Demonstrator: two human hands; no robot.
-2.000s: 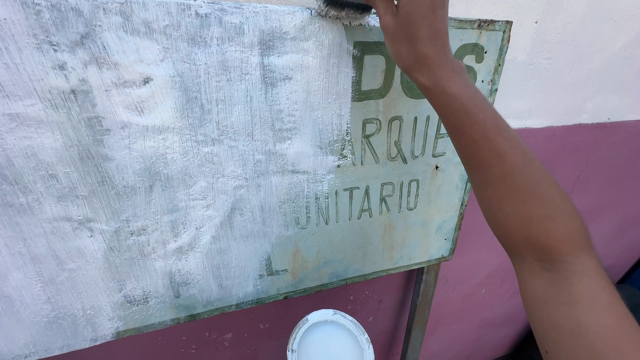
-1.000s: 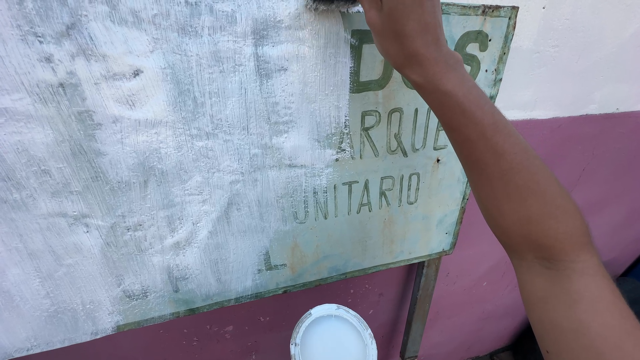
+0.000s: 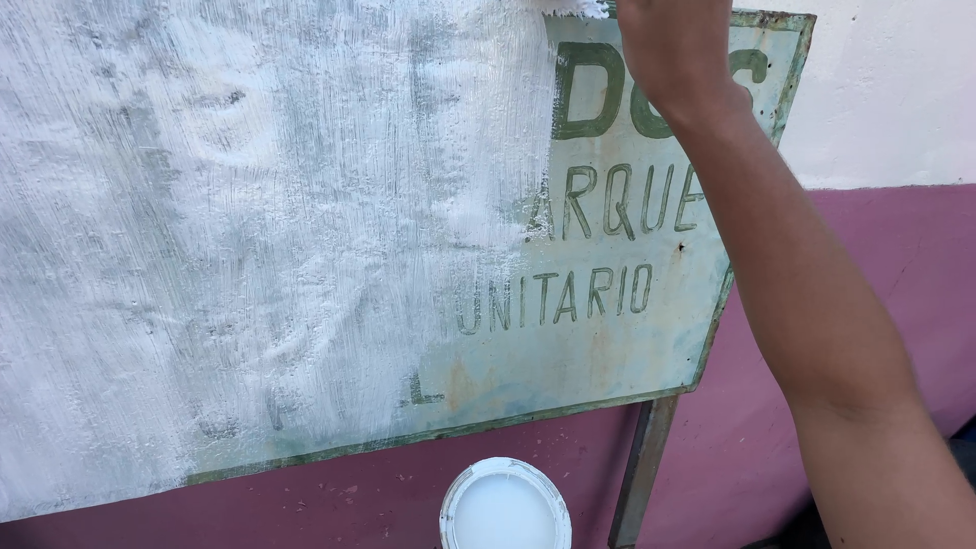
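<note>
My right hand (image 3: pixel 675 49) is at the top edge of a green-bordered metal sign (image 3: pixel 579 358), its fingers cut off by the frame. Beside it, the white-coated bristles of a paintbrush (image 3: pixel 576 8) touch the sign's upper part; the brush's handle is out of view. Streaky white paint (image 3: pixel 305 229) covers the left and middle of the sign, while faded green lettering shows on the right. Below the sign's lower edge is an open round container of white paint (image 3: pixel 505 511). My left hand is not in view.
A metal post (image 3: pixel 644 473) stands under the sign's right part. Behind is a wall, white above and mauve (image 3: pixel 900 267) below. Dark objects, too little seen to name, lie at the lower right.
The brush at the sign's top edge has shifted, and its bristles now show white beside my right hand. Otherwise the painted area looks much the same.
</note>
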